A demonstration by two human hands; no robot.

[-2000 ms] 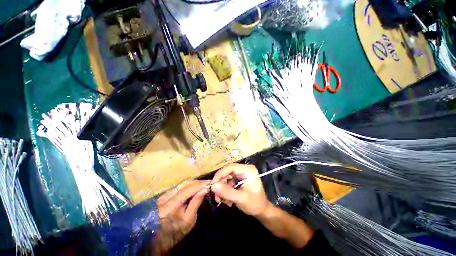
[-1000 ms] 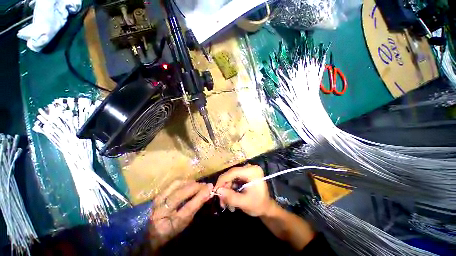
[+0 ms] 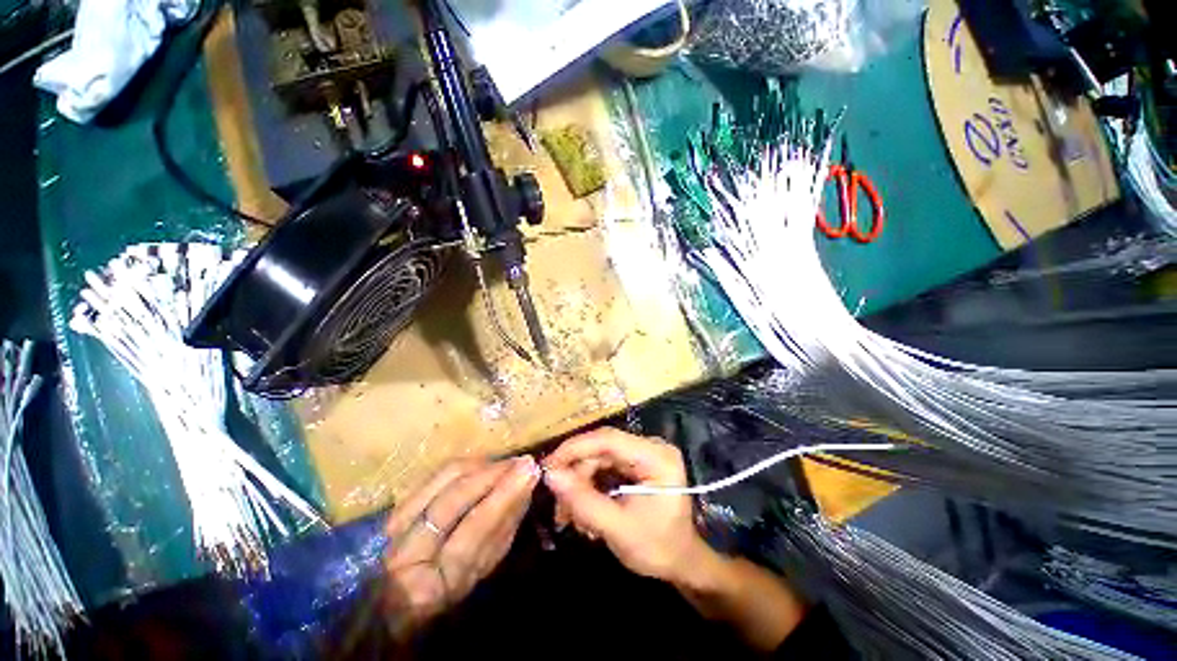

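My right hand (image 3: 626,501) holds a long white cable (image 3: 762,467) between thumb and fingers, and the cable trails off to the right. My left hand (image 3: 454,529) meets it fingertip to fingertip just below the board's front edge. Its thumb and fingers pinch something tiny at the cable's end, too small to make out. The soldering iron (image 3: 527,310) is clamped above the tan board (image 3: 426,446), its tip pointing down towards the hands and apart from them. The thin solder wire beside the iron ends near the tip.
The fume fan (image 3: 323,291) stands left of the iron. White short leads (image 3: 194,400) lie further left. A big cable bundle (image 3: 787,258) fans over the green mat at right, beside red-orange scissors (image 3: 849,204). A yellow-green sponge (image 3: 572,158) and masking tape (image 3: 645,54) lie behind.
The hands stay together at the cable end. The left fingers are now straighter and closer together, and the trailing cable bends lower near my right hand. The view has shifted slightly.
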